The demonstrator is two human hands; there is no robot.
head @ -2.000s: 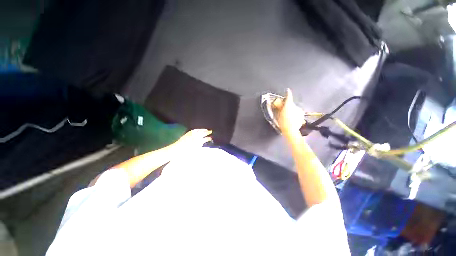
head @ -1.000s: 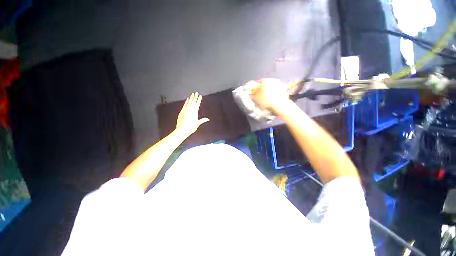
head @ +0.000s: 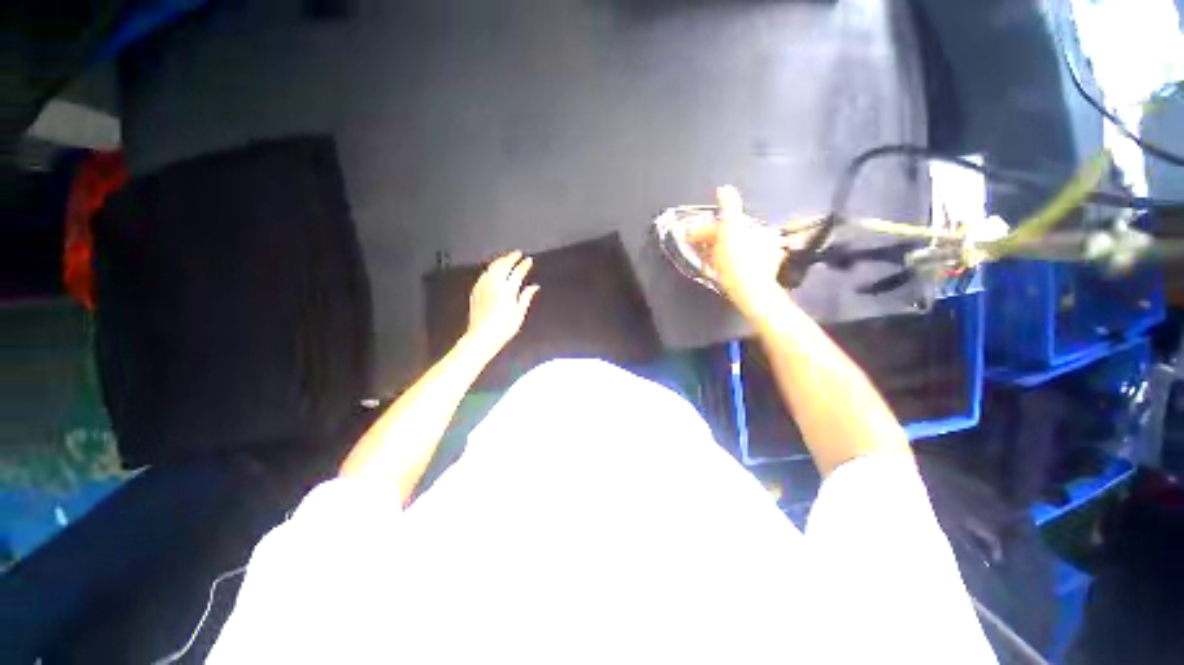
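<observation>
A black garment piece [head: 584,292] lies flat on the dark grey ironing table cover [head: 545,130] in front of me, reaching the near edge. My left hand [head: 499,301] rests on its left part, fingers a little apart. My right hand [head: 743,250] grips the steam iron [head: 684,242], whose silver rim shows. The iron is on the cover just right of the garment piece, not on it. A larger black garment stack [head: 234,286] lies at the left of the table.
Blue plastic crates [head: 976,377] stand at the right, below the table edge. A yellow hose [head: 1065,208] and a black cable [head: 867,156] run from the iron to the right. A white rectangle [head: 958,195] is at the right table edge. A red bunch [head: 88,224] lies beyond the stack.
The iron in my right hand has moved right, off the garment piece's right edge. My left hand stays over the piece, its fingers now more bent. The view has shifted.
</observation>
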